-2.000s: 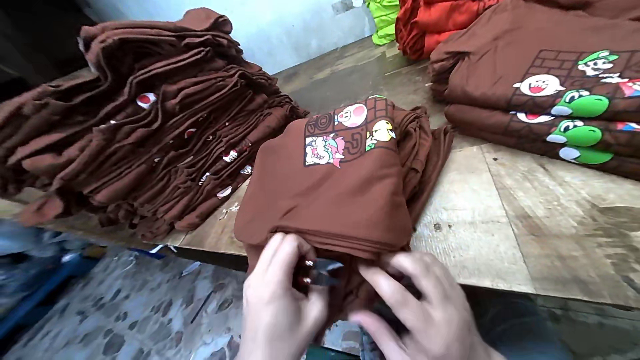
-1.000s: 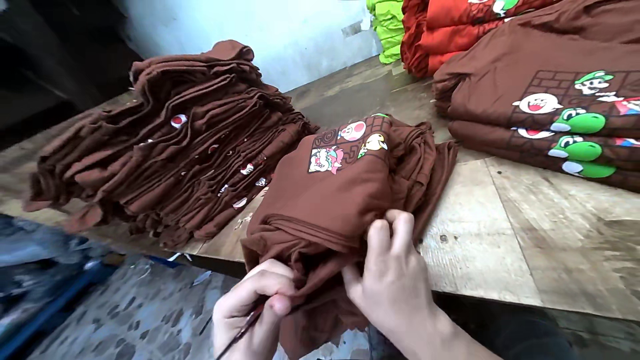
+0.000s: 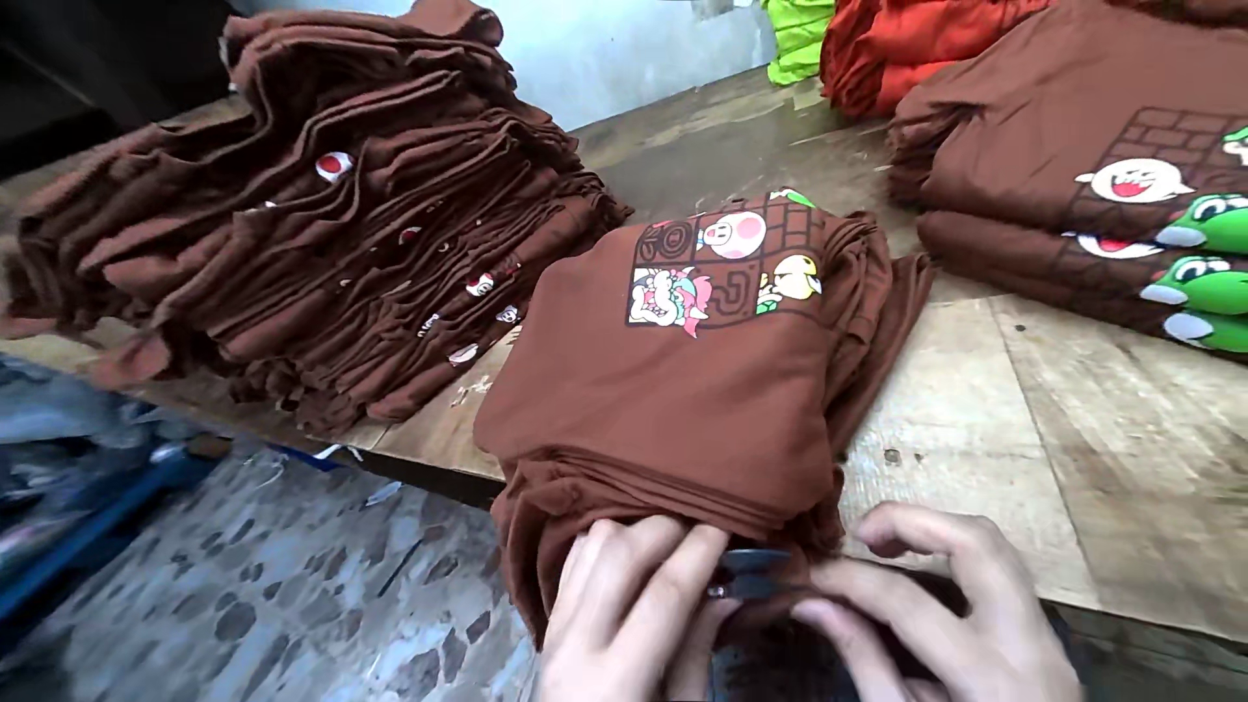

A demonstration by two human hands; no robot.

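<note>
A stack of brown printed garments (image 3: 663,400) lies at the table's near edge, its lower folds hanging over. My left hand (image 3: 634,604) is at the hanging cloth, fingers curled around a small dark metal tool (image 3: 751,570), perhaps thread snips; its handle is hidden in the palm. Just right of the tool, my right hand (image 3: 936,604) pinches an edge of brown fabric between thumb and fingers. The tool's tip lies between the two hands, close to the cloth. Cartoon figures are printed on the top garment.
A tall, rumpled pile of brown garments (image 3: 390,214) stands left on the wooden table (image 3: 975,468). Folded brown garments with green prints (image 3: 1053,136) lie at right, with red cloth (image 3: 887,58) and lime-green cloth (image 3: 795,39) behind. Speckled floor (image 3: 322,575) shows below left, beside a blue frame.
The cloth edge that both hands gripped a second ago has been lowered, and the stack's top lies flatter. The dark tool shows between the hands again, as two seconds ago. My right hand has moved down.
</note>
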